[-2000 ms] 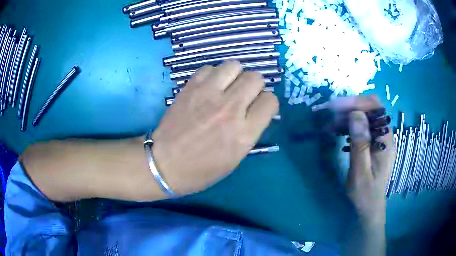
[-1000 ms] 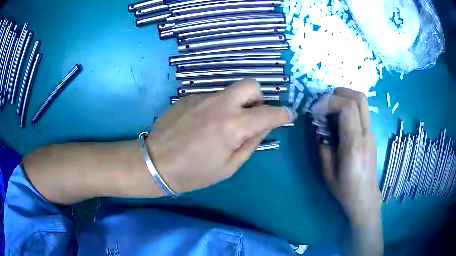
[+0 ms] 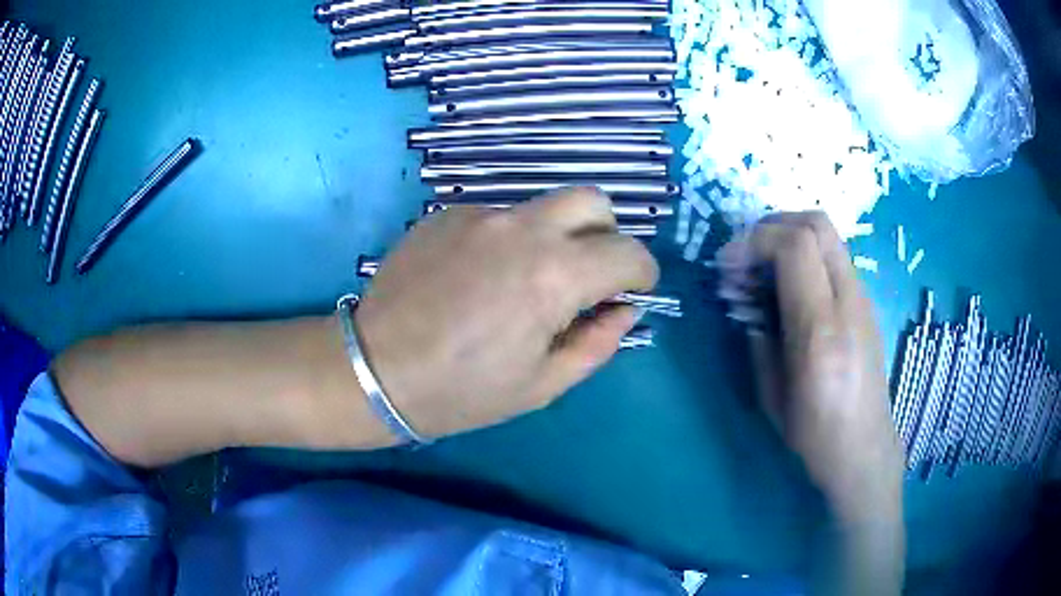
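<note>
My left hand (image 3: 500, 303), with a silver bracelet, lies over the lower end of the central rows of metal tubes (image 3: 547, 140). A slim metal tube (image 3: 657, 304) sticks out to the right between its thumb and fingers. Another tube end (image 3: 638, 340) shows just below the hand, and one more (image 3: 368, 267) at its left. My right hand (image 3: 814, 338) is blurred at the lower edge of the heap of white plastic pieces (image 3: 774, 128). Its fingers are curled, with small pale pieces at the fingertips; the rest of its grasp is hidden.
Slim tubes (image 3: 972, 384) stand in a row at the right. More tubes (image 3: 47, 128) are fanned out at the far left, with a single tube (image 3: 137, 206) beside them. A clear plastic bag (image 3: 989, 99) lies behind the heap. Blue workwear (image 3: 396, 536) borders the table's near side.
My right hand held several dark-ended tubes towards the right, then turned over and moved left by the heap. My left fingers opened from a fist and now pinch a tube end.
</note>
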